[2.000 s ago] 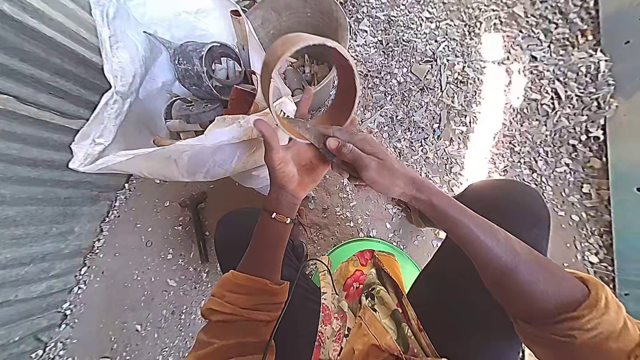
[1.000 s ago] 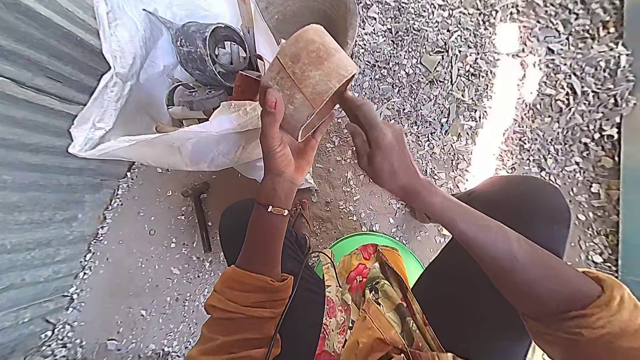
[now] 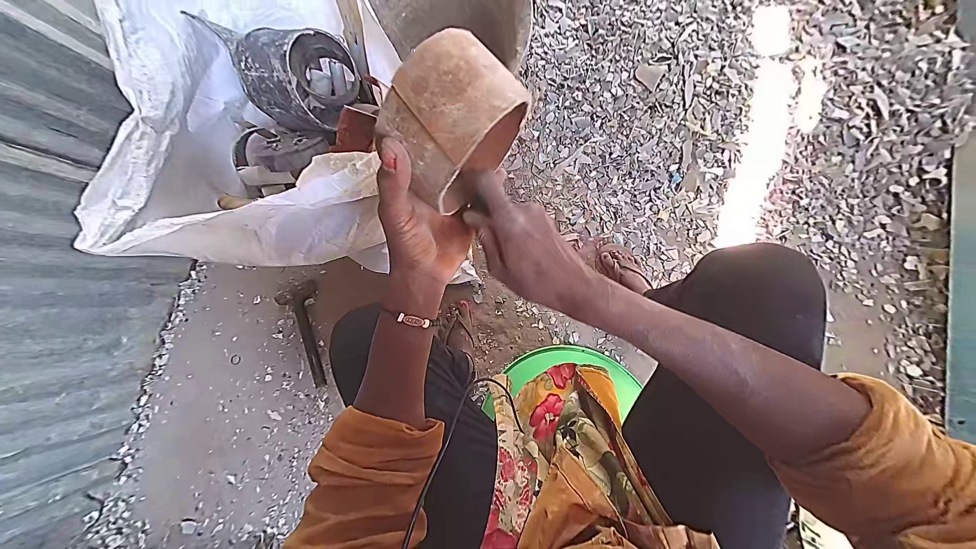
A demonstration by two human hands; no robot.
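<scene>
A short, wide tan ring of pipe (image 3: 457, 99), with a dark line across its outer wall, is tilted in my left hand (image 3: 415, 221). My left palm lies under it and the thumb rests on its near left side. My right hand (image 3: 530, 248) is at the ring's lower right rim, its fingers closed around a small dark tool, mostly hidden; which tool it is cannot be told. A white plastic sack (image 3: 252, 229) lies open beyond my left hand, with a dark pipe piece (image 3: 274, 76) and a reddish-brown piece (image 3: 354, 128) in it.
A hammer (image 3: 306, 328) lies on the ground left of my knee. A large grey-brown container (image 3: 473, 23) stands behind the ring. Corrugated metal sheet (image 3: 61, 343) runs along the left. Small chips (image 3: 648, 137) cover the ground at the right. A green basin (image 3: 564, 357) is between my knees.
Two seconds ago the ring's round opening faced the camera; now its outer wall does. The blade seen at the rim in my right hand then is mostly hidden now.
</scene>
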